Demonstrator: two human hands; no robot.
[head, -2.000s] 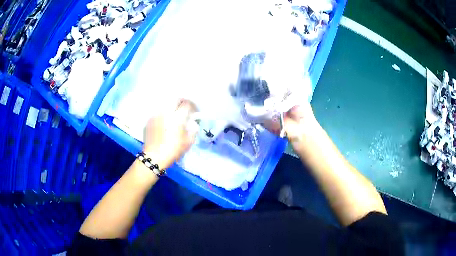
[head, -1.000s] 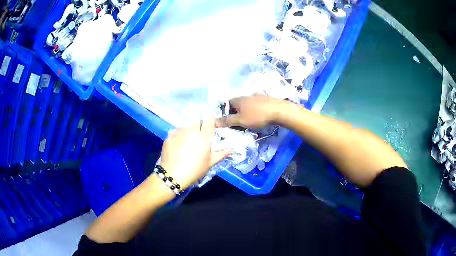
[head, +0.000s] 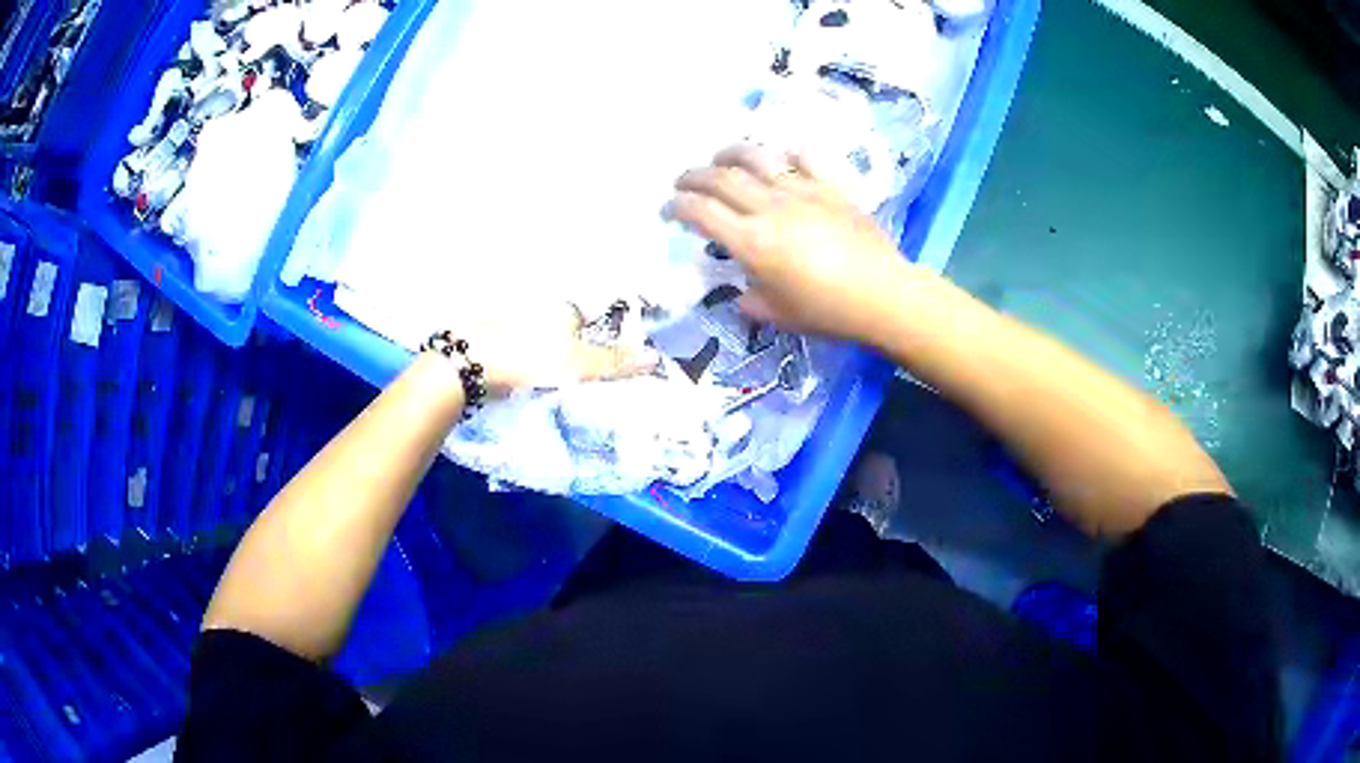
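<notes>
A blue crate (head: 955, 224) with a white liner (head: 537, 164) lies directly before me. White-and-black assemblies under clear film (head: 865, 112) lie along its right side. More film-covered assemblies (head: 701, 358) lie at the near corner, with crinkled clear film (head: 559, 440) beside them. My left hand (head: 552, 358) reaches over the near part of the crate, washed out by glare; its fingers are at the near pieces and its grip cannot be made out. My right hand (head: 791, 246) is palm down over the bagged assemblies, fingers apart, with nothing seen held in it.
A second blue crate (head: 239, 321) at the left holds loose white-and-black pieces (head: 269, 75) and a white bag lump (head: 239, 194). Stacked blue crates (head: 90, 403) stand farther left. A green bench (head: 1134, 254) is at the right, with a cluster of assemblies (head: 1327, 328) at its far edge.
My right hand has moved from the near pieces up and to the right, and its fingers are spread. My left hand has moved up and left, and the clear film lies spread at the crate's near edge.
</notes>
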